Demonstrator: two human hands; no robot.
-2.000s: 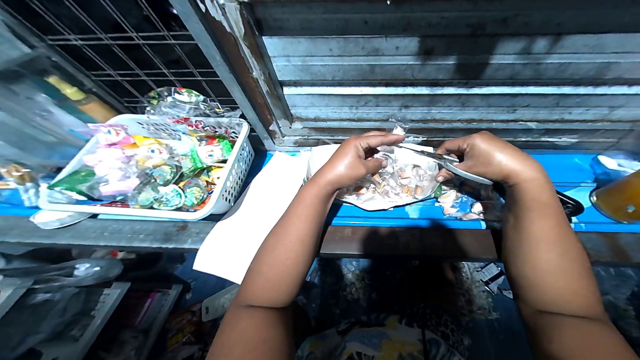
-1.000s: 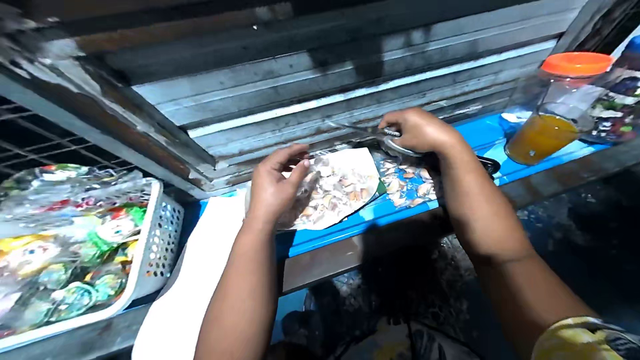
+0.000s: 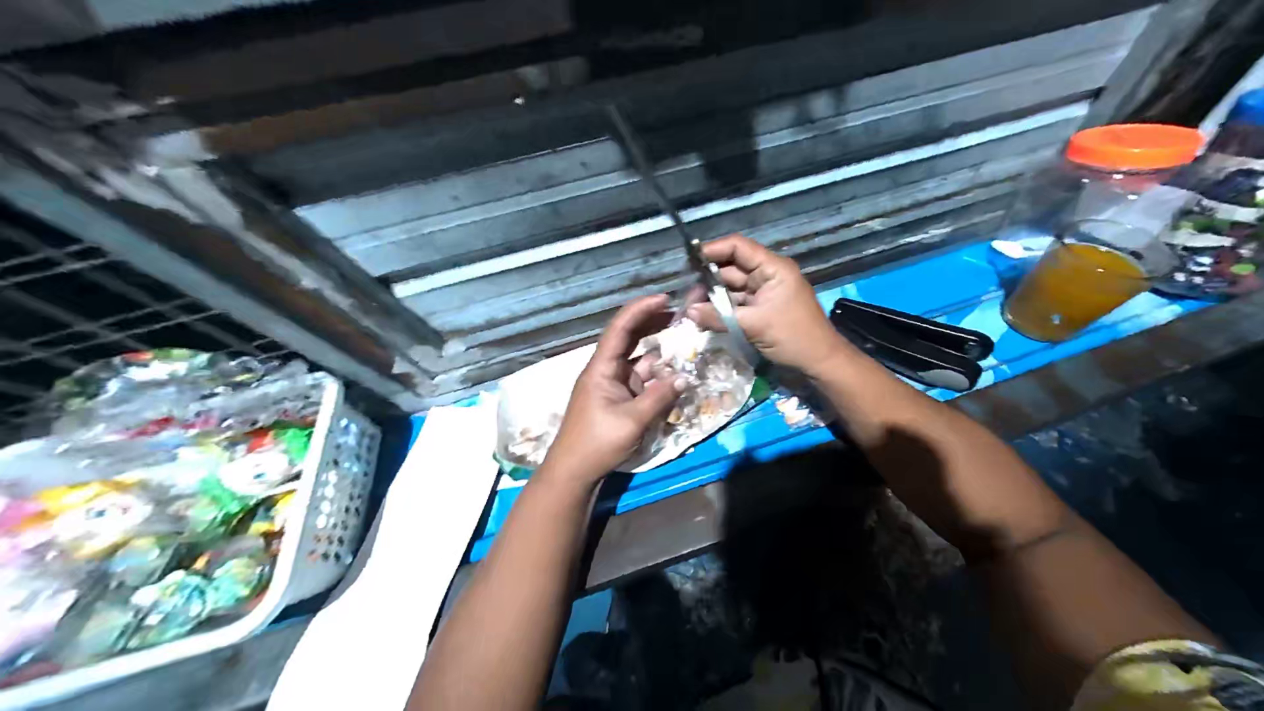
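Note:
My right hand (image 3: 765, 301) holds a long-bladed metal cutting tool (image 3: 657, 183), blurred, with its blade pointing up and left. My left hand (image 3: 617, 395) is beside it with curled fingers, over a white sheet or shallow tray (image 3: 543, 390). A small clear or pale piece shows between the two hands; which fingers grip it is unclear. Small whitish and brown pieces (image 3: 706, 390), some apparently in clear plastic, lie heaped on the white surface. A few more pieces (image 3: 795, 410) lie on the blue surface below my right wrist.
A black stapler (image 3: 908, 341) lies right of my right hand. Beyond it stands a clear jar with an orange lid (image 3: 1136, 146) and orange-yellow contents. A white perforated basket (image 3: 341, 484) of colourful plastic-wrapped items is at left, beside white paper (image 3: 405, 553). Corrugated metal rises behind.
My hands have come together over the heap; they were farther apart a second ago. The tool's blade has swung to point more steeply upward. The view has shifted to the right since the earliest frame.

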